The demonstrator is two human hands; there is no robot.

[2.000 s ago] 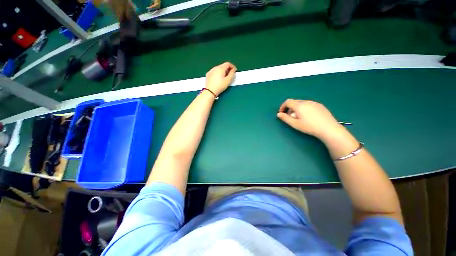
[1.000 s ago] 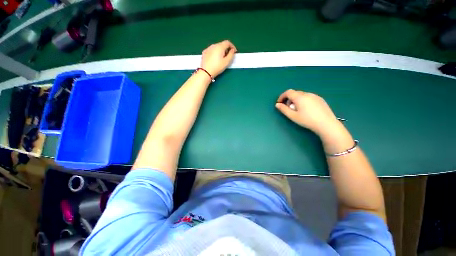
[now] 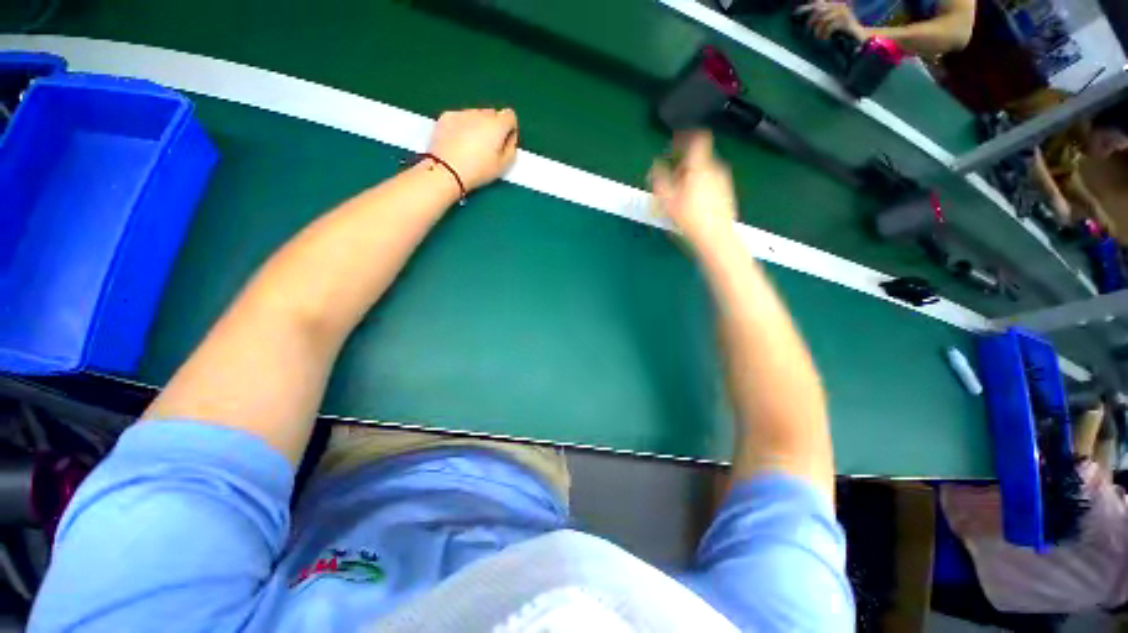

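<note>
My left hand (image 3: 476, 142) rests on the white strip with its fingers curled into a fist; nothing shows in it. My right hand (image 3: 695, 188) is blurred, raised over the white strip (image 3: 581, 186) just below a hair dryer; whether it holds anything cannot be told. That dryer's grey head (image 3: 695, 99) has a magenta end ring, and its dark handle (image 3: 786, 139) points to the lower right. I cannot tell whether the right fingertips touch the dryer.
An empty blue bin (image 3: 81, 229) is at left, a filled blue bin (image 3: 1037, 433) at right, with a pale stick (image 3: 964, 371) beside it. A black part (image 3: 910, 291) lies on the strip. Another dryer (image 3: 909, 216) lies beyond. People's hands and arms show at upper right and right.
The view has turned right, bringing the dryers and right bin into sight. My right hand has moved from the near bench up to the strip by the dryer. The thin shaft behind it no longer shows.
</note>
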